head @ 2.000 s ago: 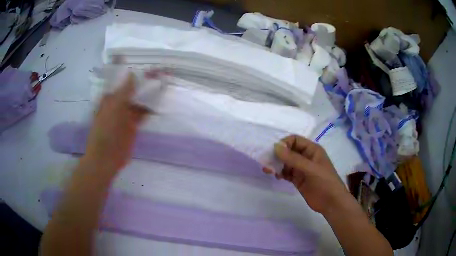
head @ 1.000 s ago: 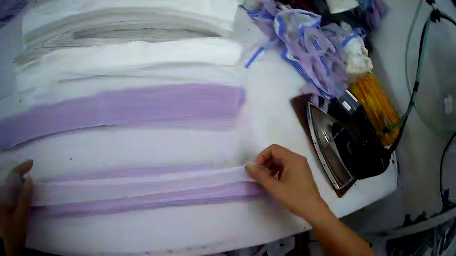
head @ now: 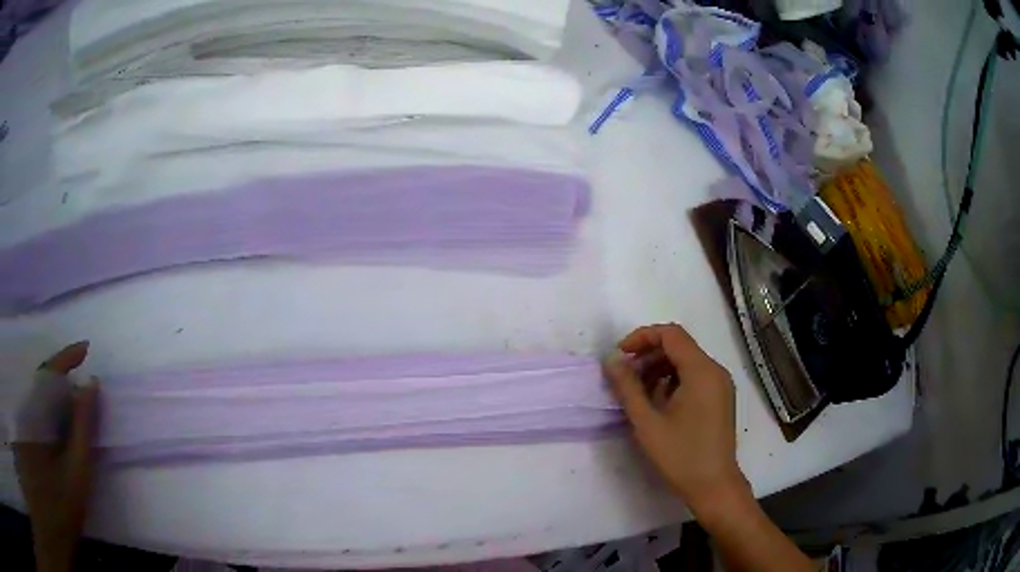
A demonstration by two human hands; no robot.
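The near lilac stack point(head: 358, 402) lies flat across the table close to me, with a paler, whitish strip along its top. My left hand point(head: 56, 430) is at the stack's left end, partly blurred; a pale patch shows on it. My right hand point(head: 677, 408) pinches the strip's right end between thumb and fingers. The far lilac stack point(head: 369, 218) lies beyond, curved. White strips point(head: 336, 98) lie behind it, and the large white stack point(head: 324, 20) with grey layered edges is farthest, cut off by the top edge.
An electric iron point(head: 822, 318) stands on a brown rest point(head: 716, 229) at the right. A yellow-orange bundle point(head: 878, 240) is behind it. Blue-edged lilac pieces point(head: 744, 101) are heaped at the upper right. Cables point(head: 967, 201) hang at the far right. The white table point(head: 447, 514) has a curved front edge.
Both hands have brought the pale strip from the white strips down onto the near lilac stack. It now lies flatter there than a second ago. The view has shifted right and nearer since the first frame.
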